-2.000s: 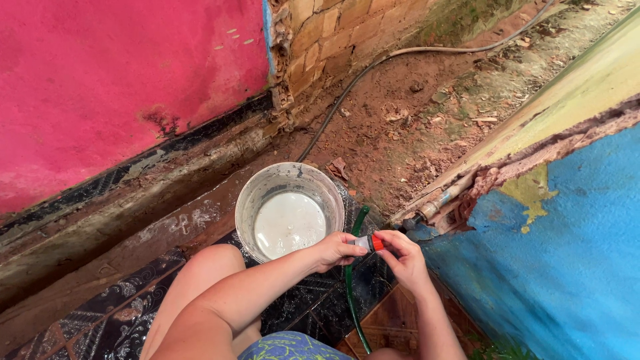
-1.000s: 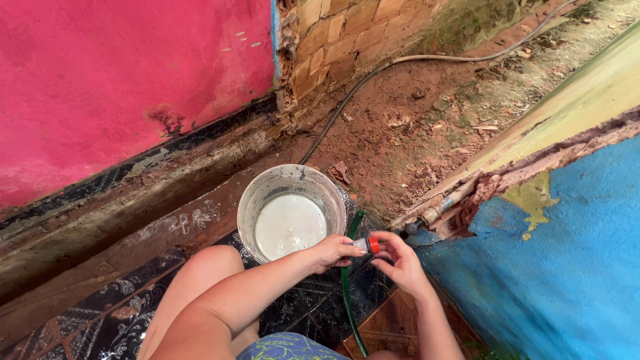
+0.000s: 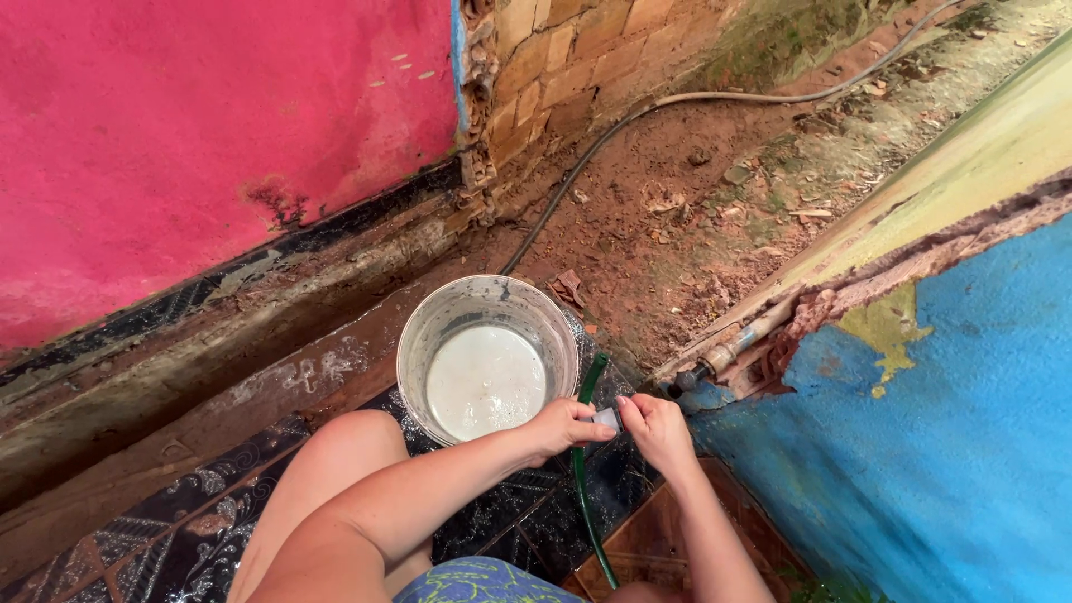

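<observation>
Between my two hands is a small grey plastic fitting [image 3: 605, 419]. My left hand [image 3: 574, 427] grips its left side, just right of the bucket's rim. The fingers of my right hand [image 3: 657, 427] pinch its right end. A green hose [image 3: 584, 494] passes upright beneath the fitting, its cut end [image 3: 599, 360] above my hands. At the left stands a round, stained plastic bucket [image 3: 409, 360] with whitish liquid [image 3: 486, 377] inside.
A pipe with a dark end fitting [image 3: 687, 381] sticks out of the broken blue wall [image 3: 921, 452] at right. A long hose [image 3: 603, 142] crosses the reddish soil behind the bucket. A pink wall [image 3: 209, 126] rises at left; dark patterned tiles [image 3: 193, 528] lie below.
The red part seen between my hands in the earlier frames no longer shows; a grey piece is visible there now. Both hands remain in about the same place.
</observation>
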